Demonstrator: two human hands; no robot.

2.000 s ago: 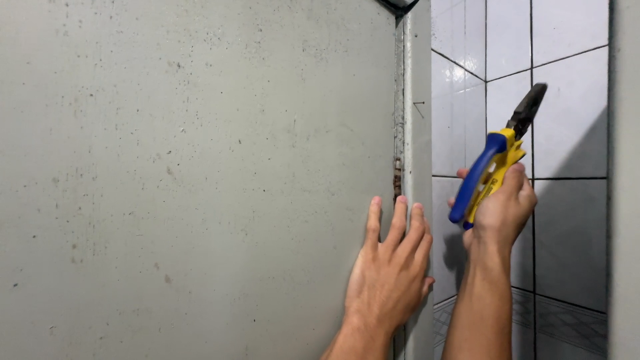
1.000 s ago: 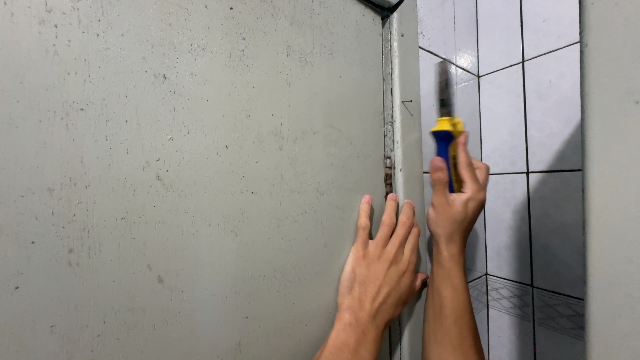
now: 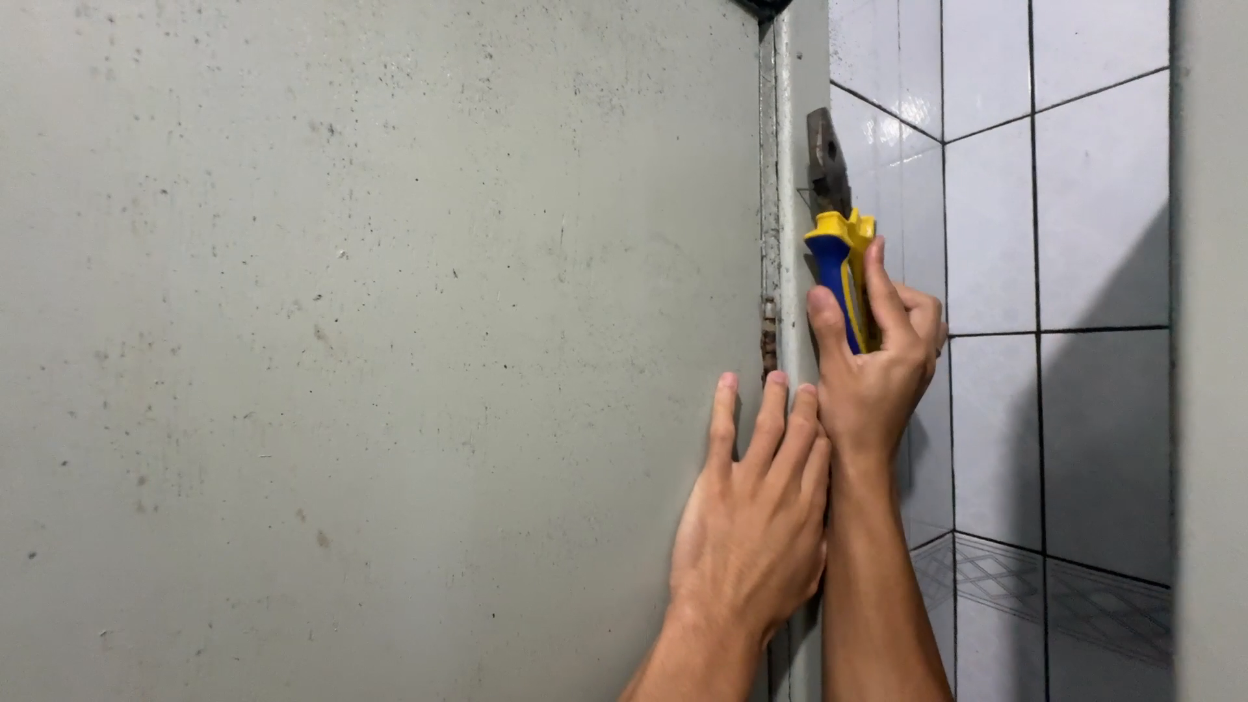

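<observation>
My left hand [image 3: 756, 517] lies against the edge of a grey painted door [image 3: 419, 351], its fingers spread and pointing up, with nothing in it. The fingertips are just below a rusty hinge [image 3: 769, 336] in the gap beside the frame. My right hand [image 3: 877, 361] grips combination pliers [image 3: 840, 253] by their blue and yellow handles. The dark metal jaws point upward in front of the door frame [image 3: 801, 117], close to a thin nail or wire [image 3: 804, 193]. Part of the handles is hidden by my fingers.
White wall tiles [image 3: 1102, 214] with dark joints and a patterned band lie behind the frame on the right. A dark object [image 3: 765, 8] sits at the top of the door gap. A grey vertical surface [image 3: 1214, 351] borders the far right.
My right hand has moved left with the pliers, from in front of the tiles to the door frame, and the pliers have turned more upright. My left hand remains on the door edge.
</observation>
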